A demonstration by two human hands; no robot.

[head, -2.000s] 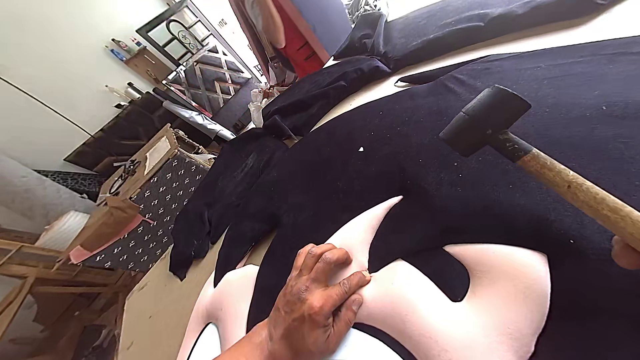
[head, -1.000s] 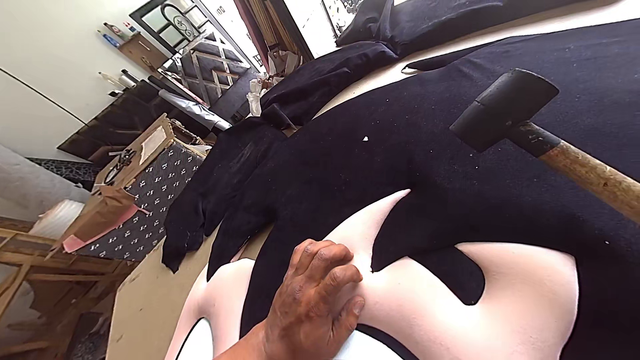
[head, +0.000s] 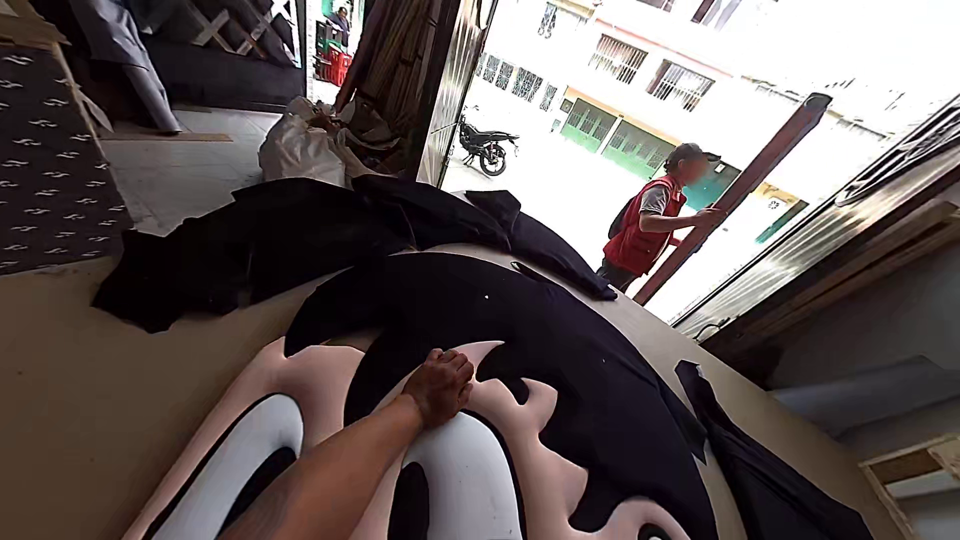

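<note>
My left hand (head: 441,388) rests with curled fingers on a padded pink and white cartoon-face panel (head: 315,371), just above one of its white eye shapes (head: 469,472). Whether the fingers pinch anything cannot be seen. Black fabric (head: 600,382) lies around the pink points of the panel, like a hair shape. More pieces of black fabric (head: 300,225) lie along the far edge of the board, and a strip of it (head: 772,472) is at the right. My right hand is out of view, and so is the rubber mallet.
A person in a red vest (head: 649,217) stands at the open doorway beside a long dark red beam (head: 735,195). A white sack (head: 300,146) sits on the floor beyond the board. A patterned fabric-covered box (head: 56,165) is at the left. Outside stands a motorcycle (head: 486,142).
The view has swung right, to the doorway and the person there. The rubber mallet, seen at the right in both earlier frames, is out of view. My left hand stays on the panel.
</note>
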